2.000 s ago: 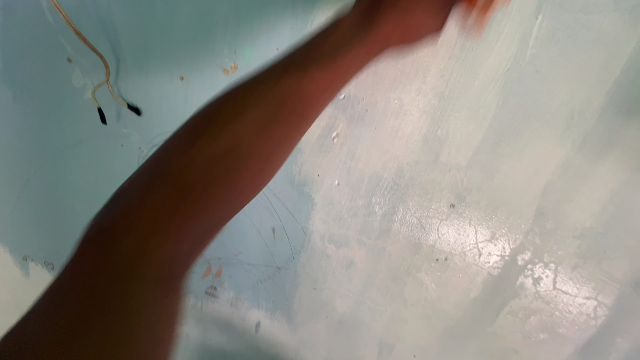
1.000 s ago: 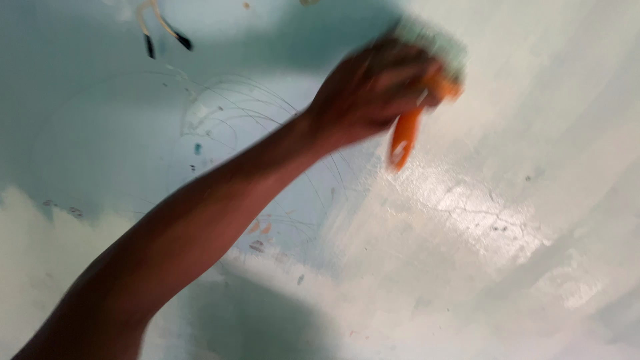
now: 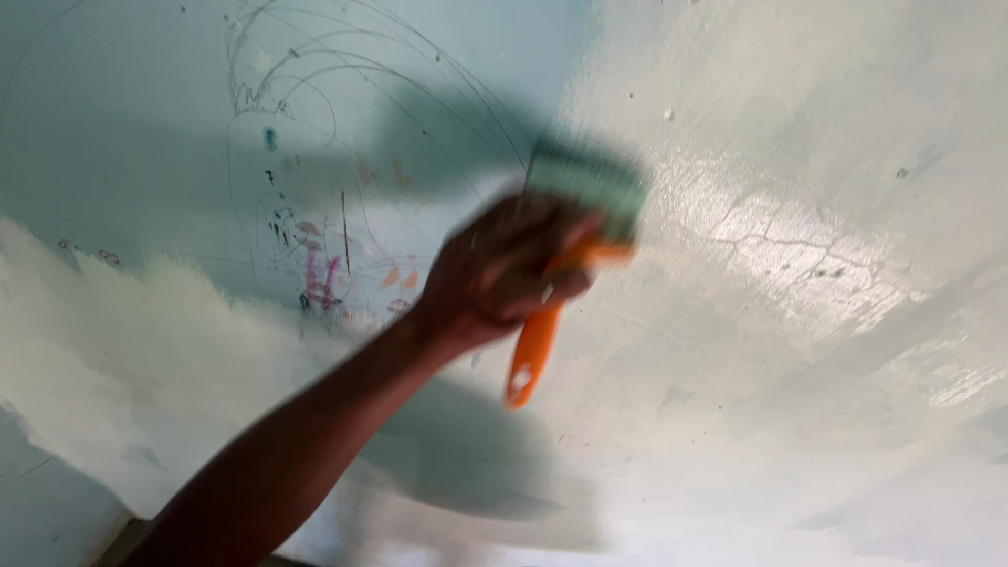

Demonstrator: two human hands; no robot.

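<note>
My left hand reaches up from the lower left and grips a wide flat paintbrush by its orange plastic handle, close to the head. The handle's end, with a hole in it, points down. The pale green, blurred brush head is at the wall, by the border between the bare blue paint and the whitish coat. How firmly the bristle tips touch cannot be told. My right hand is not in view.
Pencil curves and coloured scribbles mark the blue wall left of my hand. Fine cracks run through the shiny coat at right. Shadows fall around my arm. A dark edge shows at the bottom left.
The brush, blurred at the top edge two seconds ago, now shows whole near the middle, lower than one second ago. The view has shifted down, and the forked wire is out of frame.
</note>
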